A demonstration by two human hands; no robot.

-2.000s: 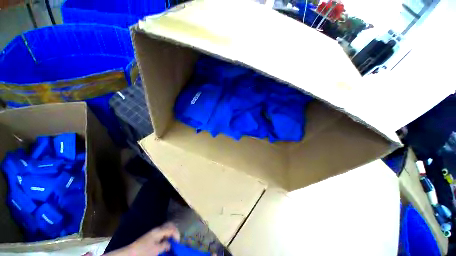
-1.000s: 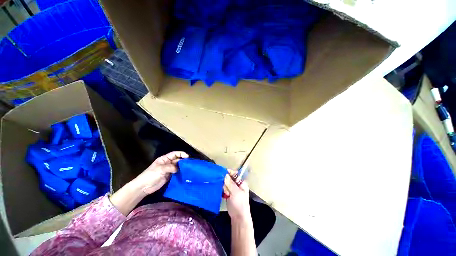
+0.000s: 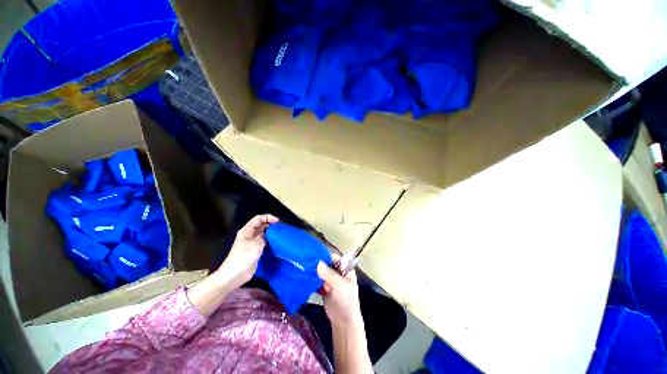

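Note:
A blue sewn piece (image 3: 289,256) is held above the lap between both hands, its surface folded and bent. My left hand (image 3: 250,248) pinches its upper left corner. My right hand (image 3: 338,281) grips its right edge and also holds small metallic thread snips (image 3: 348,261), mostly hidden by the fingers, with a bit of red showing beside them. The carton flap (image 3: 322,197) lies just beyond the hands, with a few thread scraps on it.
A large open carton (image 3: 512,124) ahead holds a heap of blue pieces (image 3: 366,66). A smaller open carton (image 3: 44,175) at left holds blue pieces with white logos (image 3: 110,226). A black crate (image 3: 194,91) and a taped blue bin (image 3: 80,58) stand behind. More blue material (image 3: 632,292) is at right.
Since one second ago, the blue piece has gone from spread flat to folded between the hands. Both hands stay on it. Two seconds ago, only one hand showed, low in view.

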